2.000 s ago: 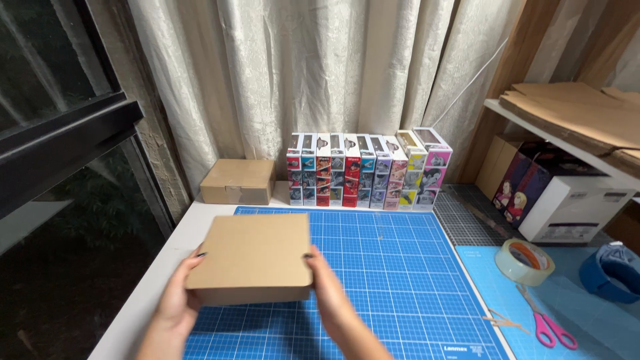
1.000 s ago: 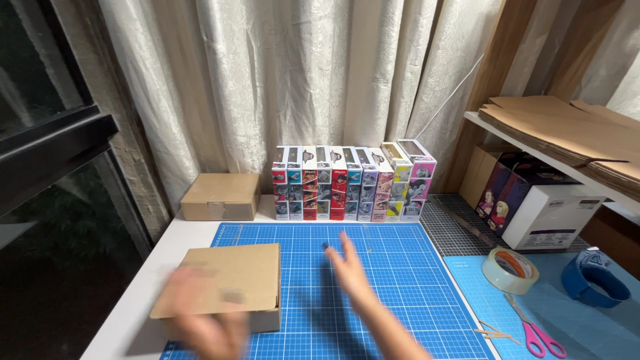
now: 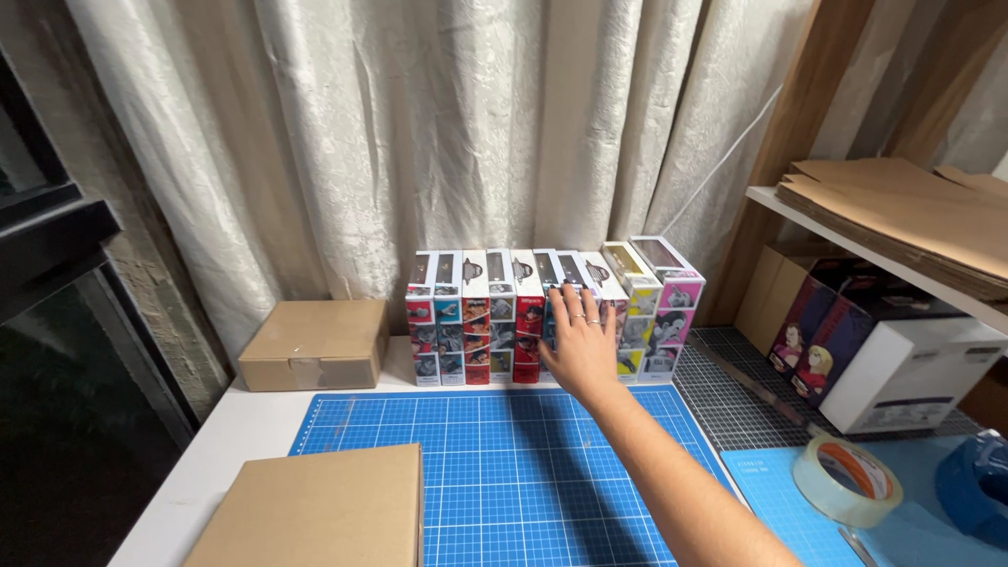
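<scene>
My right hand (image 3: 581,339), with rings and dark nails, reaches over the middle of a row of upright printed figure boxes (image 3: 528,339), fingers spread at their top front edges; whether it touches them I cannot tell. Nothing is held in it. Out of view is my left hand. A brown cardboard box (image 3: 315,512) lies at the lower left, partly on the blue cutting mat (image 3: 504,465). Another cardboard box (image 3: 311,331), taped shut, stands at the back left beside the row.
On the right are a clear tape roll (image 3: 846,480), a blue tape dispenser (image 3: 976,488), part of the scissors (image 3: 857,547) and a white box (image 3: 909,374). Flattened cardboard (image 3: 898,213) is stacked on a shelf (image 3: 768,200). A curtain (image 3: 472,118) hangs behind the row.
Both hands held the cardboard box at first; it now lies at the lower left, let go. My right hand has moved forward to the row of boxes. My left hand has left the view.
</scene>
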